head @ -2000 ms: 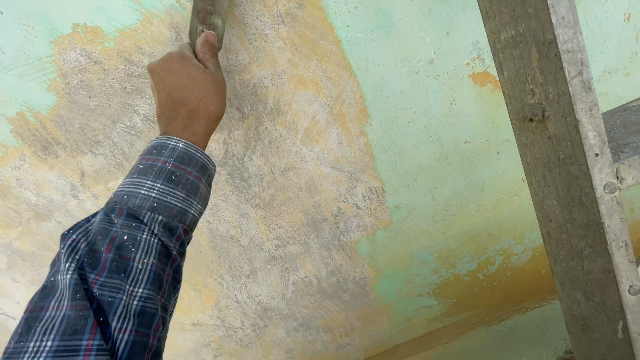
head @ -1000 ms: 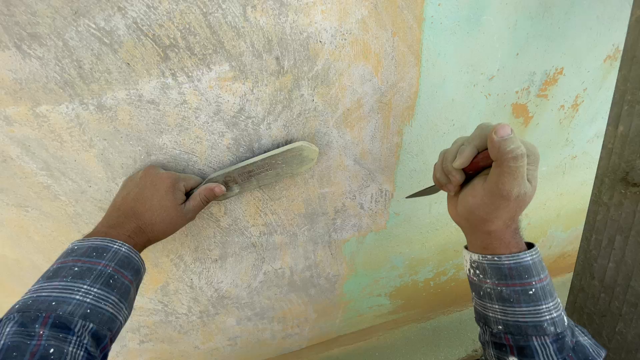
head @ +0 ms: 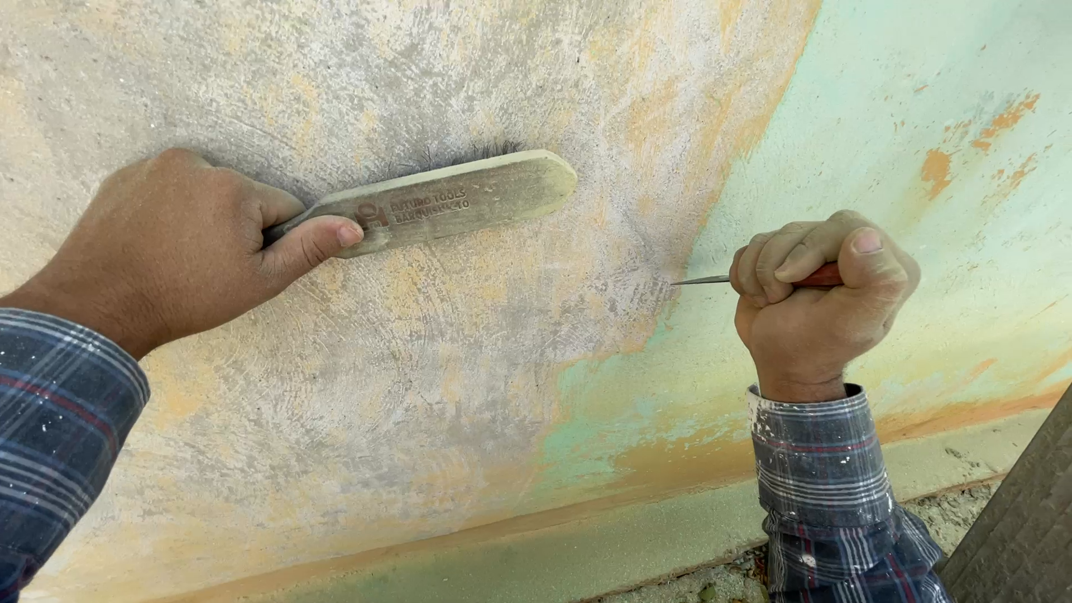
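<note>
My left hand [head: 205,243] grips the handle of a wooden-backed wire brush [head: 452,201], whose dark bristles show along its upper edge against the wall. Its back bears stamped writing. On the right, my right hand [head: 825,293] is closed around the red handle of a small pointed scraper [head: 703,280]; the thin blade points left, its tip near the border between scraped plaster and green paint. Whether the tip touches the wall I cannot tell. The painted wall [head: 837,151] shows pale, scratched plaster [head: 402,335] with yellow patches on the left and mint-green paint on the right.
A sloping ledge [head: 670,528] runs along the wall's foot, with rough ground [head: 729,586] below it. A grey wooden plank or post [head: 1022,511] crosses the lower right corner, close to my right sleeve.
Two seconds ago my left hand held the brush at the top of the view and my right hand was out of sight. The view has shifted, and both hands now show, as one second ago.
</note>
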